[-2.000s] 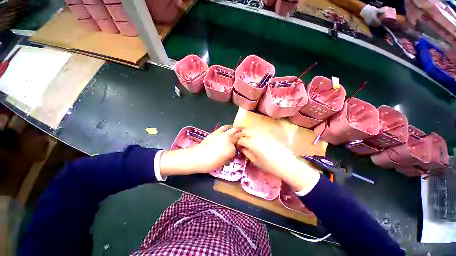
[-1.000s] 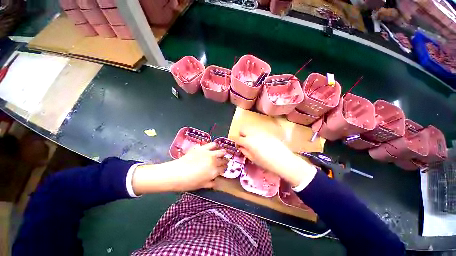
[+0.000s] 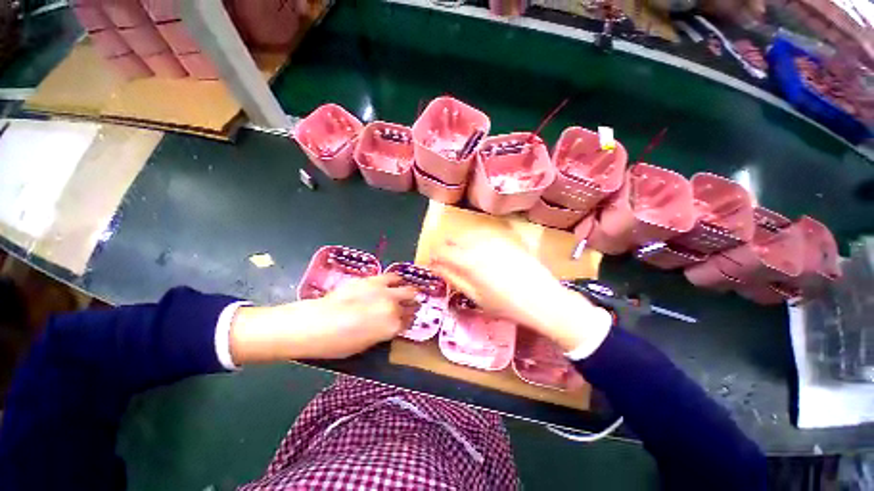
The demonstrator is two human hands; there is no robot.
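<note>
A short row of pink housings (image 3: 476, 342) stands at the near bench edge, partly on a cardboard mat (image 3: 498, 229). My left hand (image 3: 369, 312) is at the second housing from the left, its fingertips at the opening; whether they grip something cannot be seen. My right hand (image 3: 479, 273) reaches over the same housing from the right, fingers bent, fingertips blurred. A dark strip with pale dots (image 3: 415, 276) shows inside that housing's far wall. The hot glue gun (image 3: 613, 302) lies right of my right hand, partly hidden by my sleeve, with a whitish glue stick (image 3: 674, 313) out of it.
A curved row of stacked pink housings (image 3: 513, 173) stands behind, with thin red wires rising. White sheet (image 3: 48, 182) lies left, a yellow scrap (image 3: 261, 260) nearer. A metal post (image 3: 233, 67) rises at the back left. Grey shiny layered block (image 3: 836, 355) lies right, blue bin (image 3: 815, 91) far right.
My left hand has come down from beside my right hand to the second housing, uncovering the leftmost one. My right hand has shifted slightly. The whole view has moved a little.
</note>
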